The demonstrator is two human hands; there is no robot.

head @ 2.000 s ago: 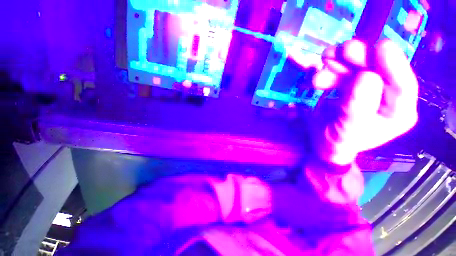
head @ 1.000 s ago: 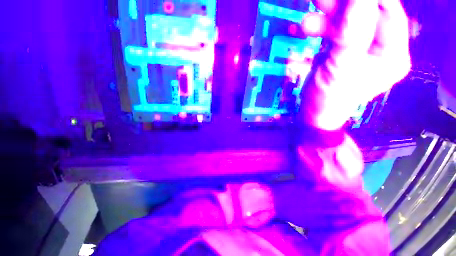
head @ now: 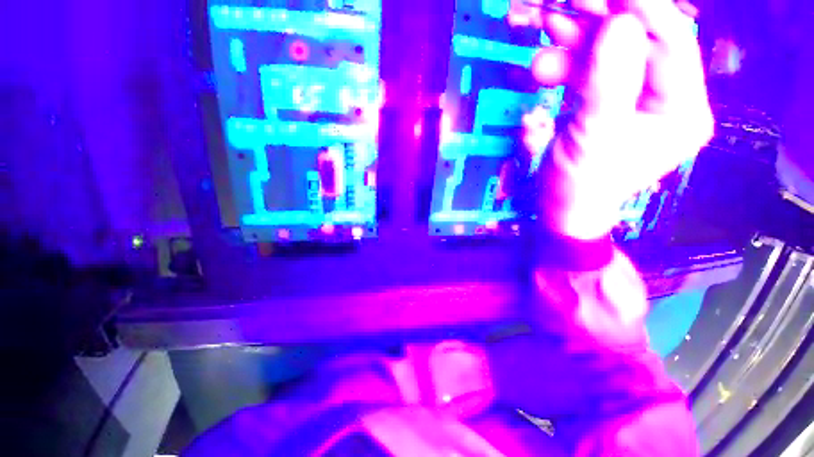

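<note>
Two circuit boards, a left one (head: 299,116) and a middle one (head: 491,116), glow cyan side by side under violet light. Part of another board (head: 656,201) shows behind my right wrist. My right hand (head: 571,36) is overexposed, with curled fingers over the upper right of the middle board. A fine dark line at its fingertips looks like a thin brush or probe. Whether its tip touches the board is not clear. My left hand is not in view.
A pink-lit rail (head: 357,314) runs along the near edge of the boards' holder. My smock (head: 357,402) fills the bottom middle. Curved metal bars (head: 759,348) stand at the lower right. A small green light (head: 137,241) shows at the left.
The boards sit lower and straighter in the picture as the view has shifted. My right hand has moved up the middle board, away from the near rail. Its fingers stay curled.
</note>
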